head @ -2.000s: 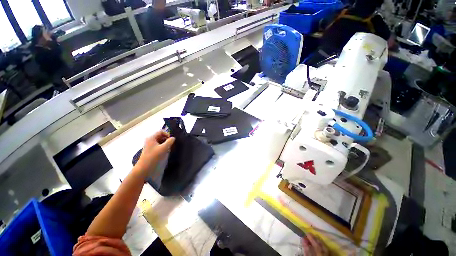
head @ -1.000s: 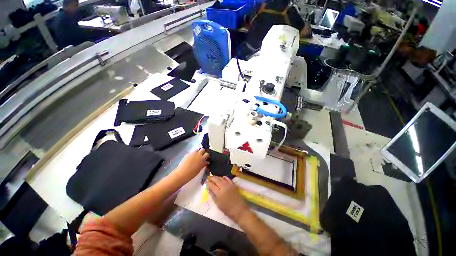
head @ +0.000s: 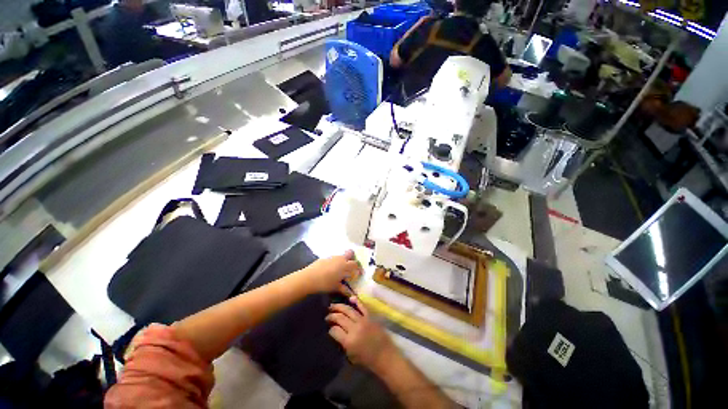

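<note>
My left hand [head: 337, 273] reaches in from the lower left, its fingertips bent at the front-left corner of the clamp frame [head: 479, 291]. My right hand [head: 357, 329] is just below it. A small thin dark item [head: 349, 289] shows between them; I cannot tell what it is or which hand holds it. A black fabric panel [head: 291, 339] lies flat under my left forearm and beside my right hand. The amber-brown clamp frame sits under the white sewing machine head [head: 407, 240], with yellow tape [head: 431, 329] around it.
Rounded black pieces [head: 187, 268] lie at left. Small black pieces with white labels [head: 275, 200] lie behind them. A labelled black stack [head: 583, 359] is at right, below a white-bordered screen [head: 674, 248]. A blue fan [head: 353, 84] and a person [head: 447, 48] are behind the machine.
The dark piece between my hands beside the machine head is gone from there. A black panel now lies under my left forearm. My left hand has moved slightly down and right, closer to my right.
</note>
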